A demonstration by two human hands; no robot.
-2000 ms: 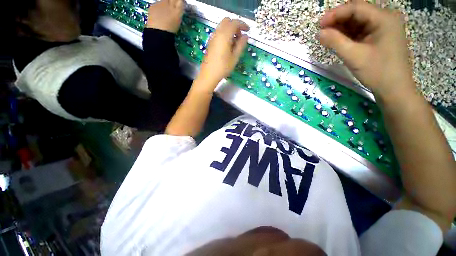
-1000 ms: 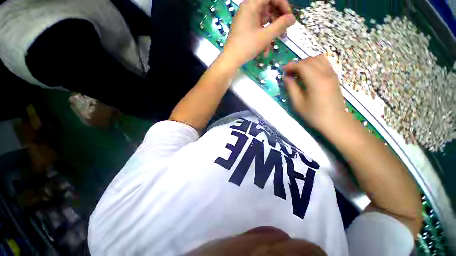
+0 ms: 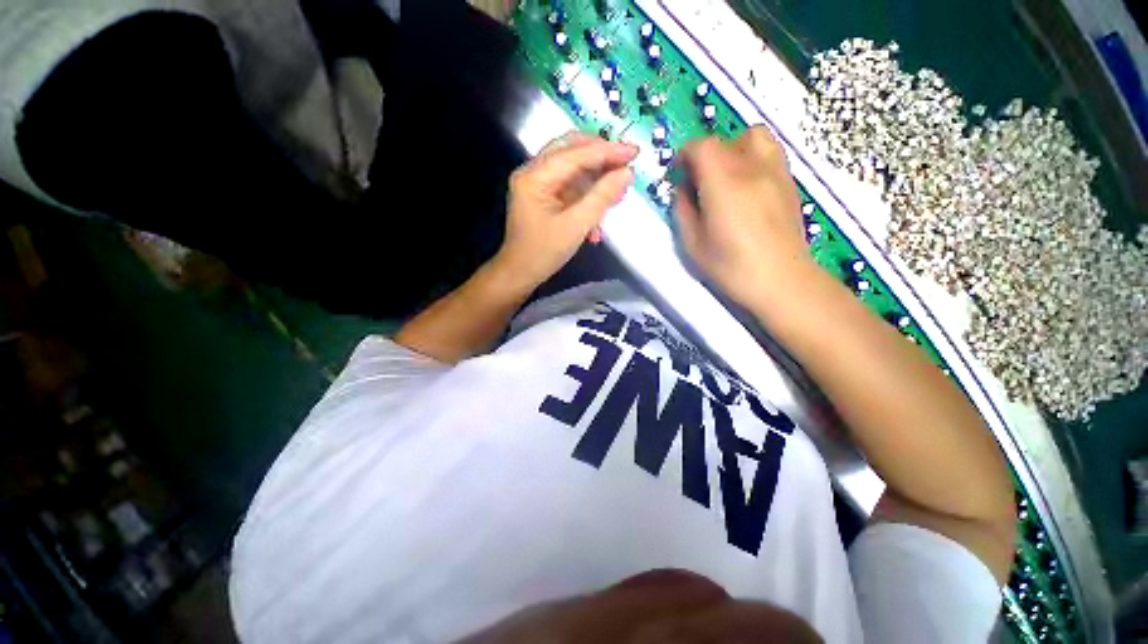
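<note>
A green printed circuit board with dark upright parts with pale tops lies between pale metal rails, running from top centre to lower right. My left hand is over the near rail at the board's edge, its thumb and fingertips close together. My right hand is over the board just right of it, blurred, fingers bent down and fingertips partly hidden. Whether either hand holds a small part cannot be seen. A heap of loose cream-white parts lies beyond the far rail.
The near rail runs between my body and the board; the far rail borders the heap. A co-worker's dark sleeve is close at the left. A blue item shows at top right. The floor at left is dark and blurred.
My left hand has come down from the far rail to the near rail. My right hand stays over the board, near my left. The view has shifted, with the heap lower in the picture.
</note>
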